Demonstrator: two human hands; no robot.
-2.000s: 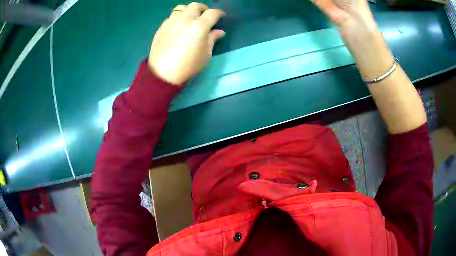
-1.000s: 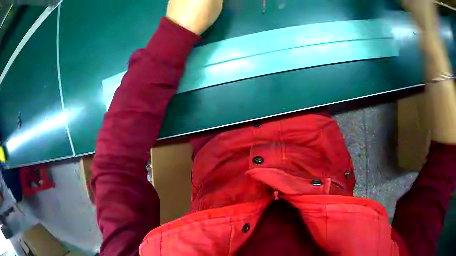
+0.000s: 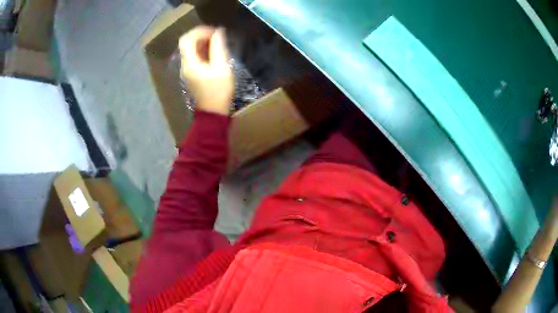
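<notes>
My left hand (image 3: 209, 72) is over an open brown floor carton (image 3: 264, 125) below the bench edge. Its fingers are curled with the tips close together, and it is blurred; I cannot tell whether it holds anything. Crinkled clear plastic (image 3: 246, 87) with dark bits lies in the carton, partly behind the hand. My right forearm with a bracelet shows at the lower right, but the hand is cut off by the right edge. A small dark, shiny clump (image 3: 546, 107) lies on the green bench (image 3: 416, 153) at the far right, with a shiny piece (image 3: 554, 147) below it.
A pale turquoise strip (image 3: 456, 116) lies along the bench. White-topped boxes (image 3: 40, 122) stand on the left. More open cartons (image 3: 79, 208) are at the lower left, one with a white label and a purple thing (image 3: 74, 239) beside it. Grey floor (image 3: 104, 67) lies between.
The view has swung left and tilted, bringing the floor carton into sight. My left hand has moved from over the bench to over the carton. My right hand has left the picture.
</notes>
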